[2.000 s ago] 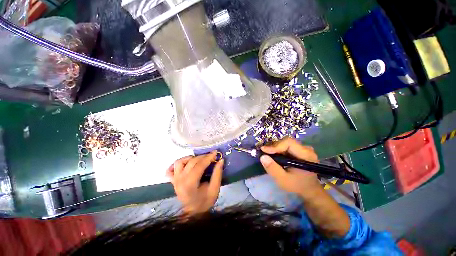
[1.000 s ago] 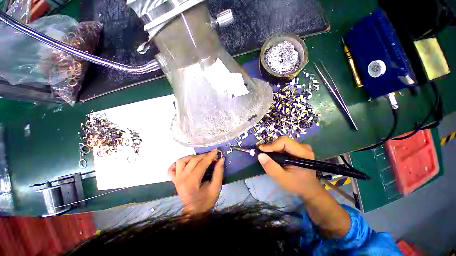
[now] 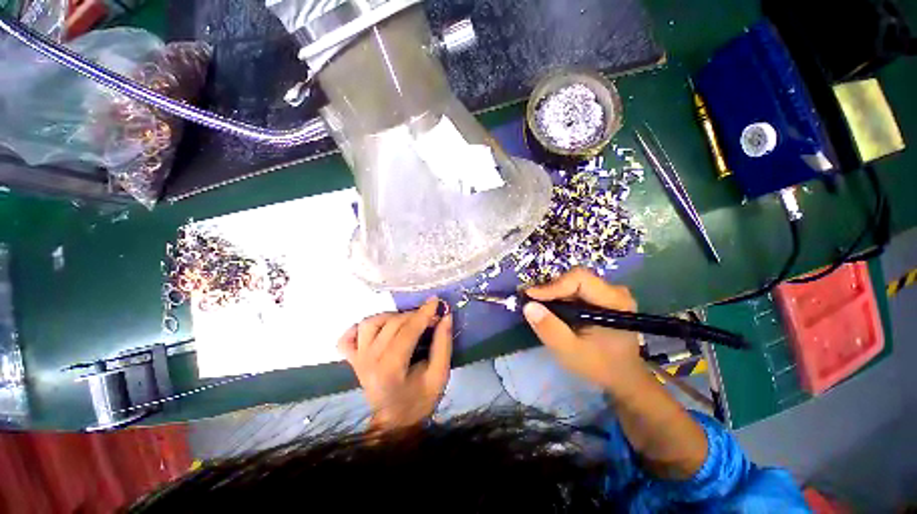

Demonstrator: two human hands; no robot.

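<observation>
My right hand (image 3: 588, 326) holds a black soldering iron (image 3: 644, 323) like a pen, its thin tip pointing left. My left hand (image 3: 400, 363) pinches a small wire ring (image 3: 440, 308) between thumb and forefinger, just left of the iron tip. Whether tip and ring touch is too small to tell. A heap of small black, white and yellowish components (image 3: 583, 221) lies on the purple-blue mat (image 3: 483, 326) beyond my right hand. A heap of wire rings (image 3: 216, 269) lies on the left of the white sheet (image 3: 302, 341).
A clear extractor hood (image 3: 432, 216) hangs just beyond my hands. A round tin (image 3: 571, 115), tweezers (image 3: 679, 196), blue soldering station (image 3: 761, 110) and red tray (image 3: 830, 321) stand right. A solder reel holder (image 3: 121, 387), bag of rings (image 3: 146, 120) and metal tube (image 3: 171, 108) are left.
The whole view has shifted slightly. Both hands keep nearly the same place and grip, with the iron tip still close to the ring.
</observation>
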